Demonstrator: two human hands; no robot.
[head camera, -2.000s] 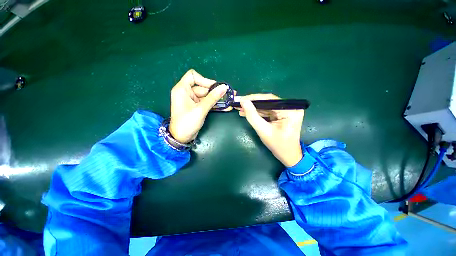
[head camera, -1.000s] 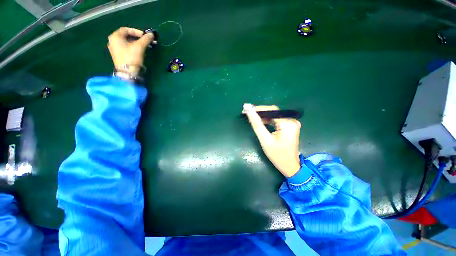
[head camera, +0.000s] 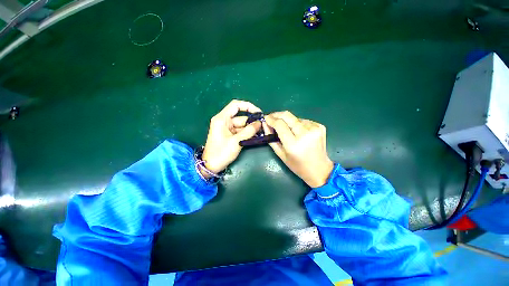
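Note:
My left hand (head camera: 229, 137) holds a small dark round part (head camera: 255, 118) at its fingertips, above the green surface near the middle of the view. My right hand (head camera: 301, 144) meets it from the right, its fingertips at the part's edge. A slim black hand tool (head camera: 258, 140) sticks out to the left from under my right fingers, just below the part. Most of the part is hidden by the fingers, and so is the rest of the tool.
The glossy green surface (head camera: 357, 95) carries several round parts, one at the left (head camera: 157, 70) and one at the top (head camera: 312, 18). A white metal box (head camera: 474, 106) with black and blue cables stands at the right. A metal rail (head camera: 50, 23) curves at the upper left.
My left hand has come back from the upper left to the middle with a round part. My right fingers have closed in on it, and the black tool now points left instead of right.

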